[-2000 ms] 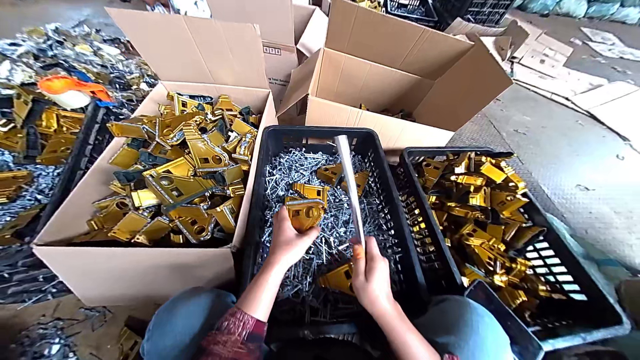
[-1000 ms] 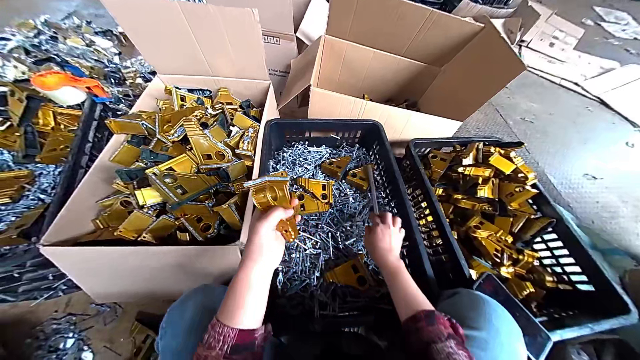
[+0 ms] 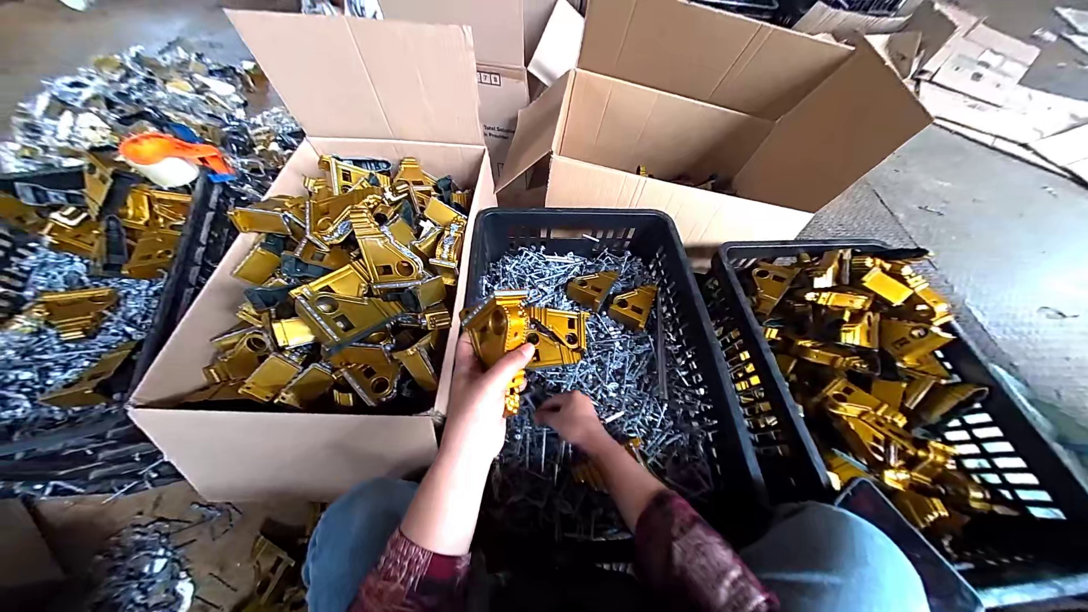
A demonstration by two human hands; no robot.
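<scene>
My left hand (image 3: 480, 391) grips a gold metal bracket (image 3: 501, 333) over the left side of a black plastic crate (image 3: 739, 425). My right hand (image 3: 571, 418) is just below and right of it, fingers bent at the silver screws (image 3: 620, 361) that fill the crate; whether it pinches one I cannot tell. Another gold bracket (image 3: 557, 337) shows directly behind the held one, touching or apart I cannot tell. Two more brackets (image 3: 633, 308) lie on the screws further back. A thin metal rod (image 3: 661, 348) lies along the crate's right side.
A cardboard box (image 3: 289, 442) heaped with gold and dark brackets stands left. An open cardboard box (image 3: 671, 200) is behind the crate. A second black crate (image 3: 782, 408) of brackets stands right. At far left, an orange-and-white object (image 3: 166, 160) rests near more brackets and screws.
My right hand has let go of the metal rod, which it held up two seconds ago, and has moved left to the screws near my left hand. My left hand still holds a bracket.
</scene>
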